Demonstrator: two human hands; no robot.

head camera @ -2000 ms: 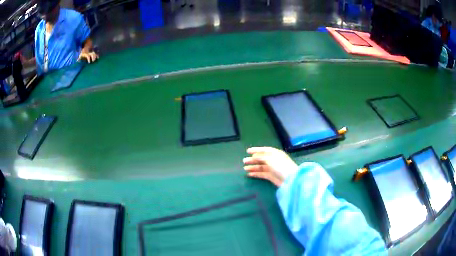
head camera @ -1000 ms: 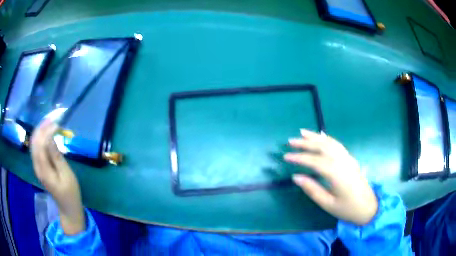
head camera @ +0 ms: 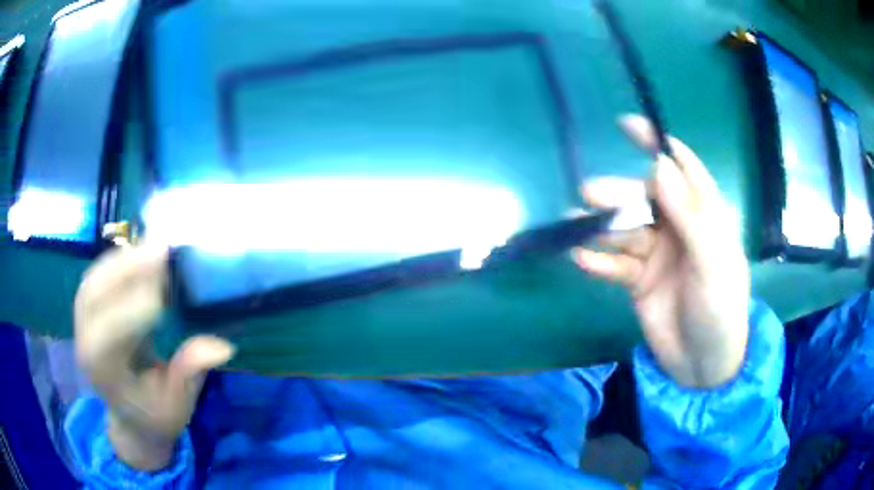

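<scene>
A clear, black-bordered touch panel (head camera: 383, 278) is held up above the bench, tilted, with a bright light bar reflected across it. My left hand (head camera: 144, 335) grips its near left corner, thumb at the near border. My right hand (head camera: 680, 249) is at its right edge, fingers around the border near the corner; the area is blurred. Through the glass a thin black frame (head camera: 383, 53) shows, lying on the green mat. The panel's far edge is cut off or lost in blur.
Black-bordered panels (head camera: 62, 134) lie at the left, with a gold tab near my left hand. More panels (head camera: 805, 153) lie at the right, one with a gold tab at its top corner. A blue sleeve or coat (head camera: 839, 373) shows at the far right.
My left hand has taken hold of a panel from the left and brought it over the frame. My right hand has moved from above the frame onto the panel's right edge.
</scene>
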